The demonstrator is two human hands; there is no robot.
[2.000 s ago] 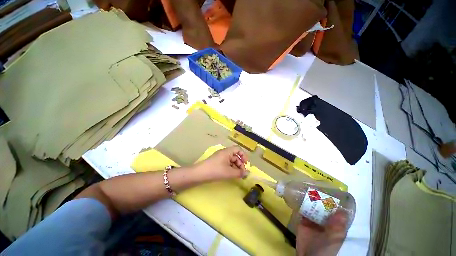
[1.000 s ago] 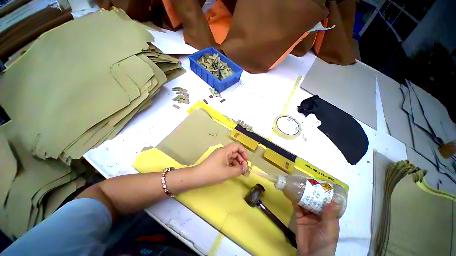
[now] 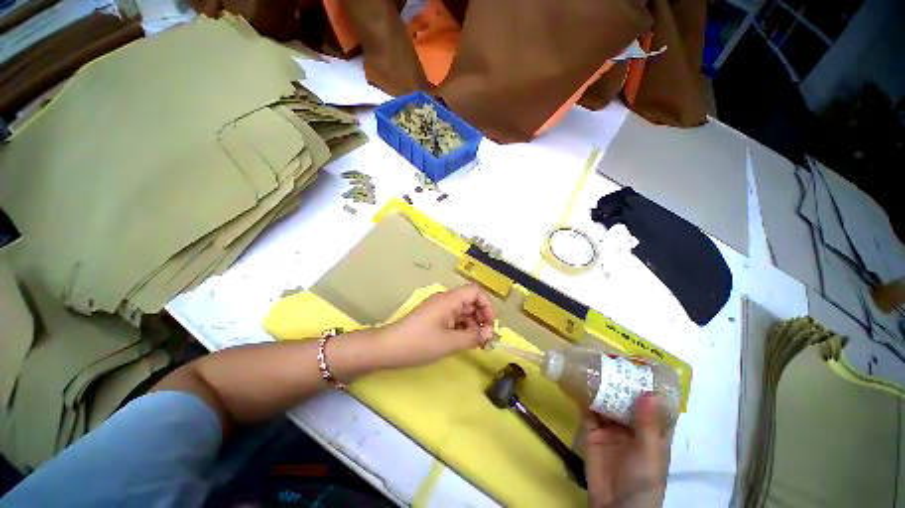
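Observation:
My left hand [image 3: 447, 325] is closed at the fingertips on a small tab [image 3: 492, 340], mostly hidden by the fingers. My right hand [image 3: 625, 451] holds the clear glue bottle [image 3: 610, 382] tilted, its thin nozzle pointing left at the tab. Under my hands lies a khaki panel [image 3: 367, 273] with yellow lining [image 3: 427, 417]. A hammer [image 3: 507, 385] lies on the lining. The yellow positioning guide [image 3: 630, 342] with a black middle band runs along the panel's far edge, and small tabs [image 3: 483, 245] sit along it.
A blue bin [image 3: 427, 139] of tabs stands behind, with loose tabs [image 3: 358, 187] beside it. A tape roll [image 3: 570, 250] and black cloth [image 3: 680, 258] lie beyond the guide. Khaki stacks stand left [image 3: 149, 169] and right [image 3: 834, 427]. Brown panels [image 3: 546, 60] stand at the back.
The bottle has turned in my right hand, so its label shows a different part. Its nozzle stays near my left fingertips. My left hand has barely moved.

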